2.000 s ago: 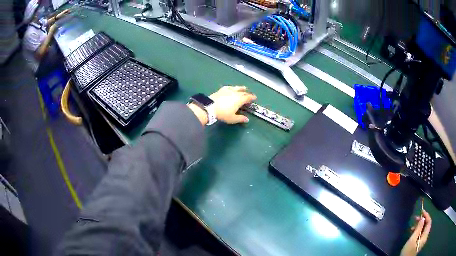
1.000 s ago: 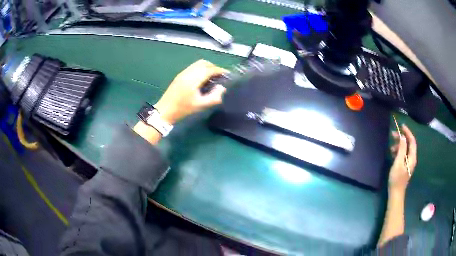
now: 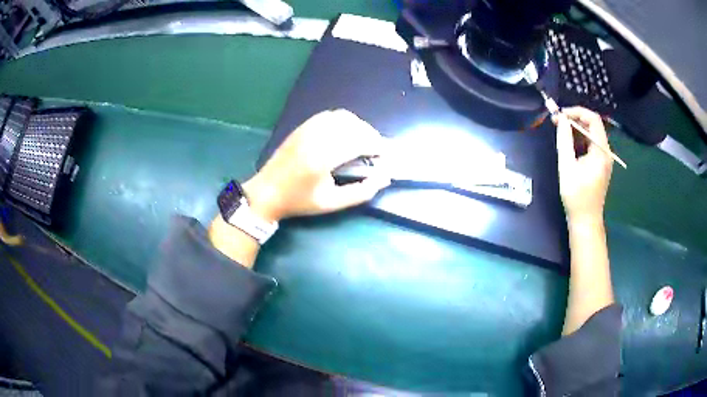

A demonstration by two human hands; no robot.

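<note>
My left hand is closed on one end of a strip fixture over the black mat. The rest of that strip is lost in white glare. The silver holding bar lies on the mat in front of and right of my left hand, partly washed out. My right hand holds a thin pale applicator stick like a pen. The stick's upper end reaches toward the orange pot, which is mostly hidden at the microscope head's edge. I cannot tell if they touch.
The black microscope head hangs over the mat's back. A keyboard is behind my right hand. A small whitish round lid lies at right. A black parts tray is at far left. A metal frame foot is at the back.
My left hand has carried the strip from the green surface onto the mat, beside the holding bar. My right hand has moved up with the stick toward the orange pot. The view has swung right.
</note>
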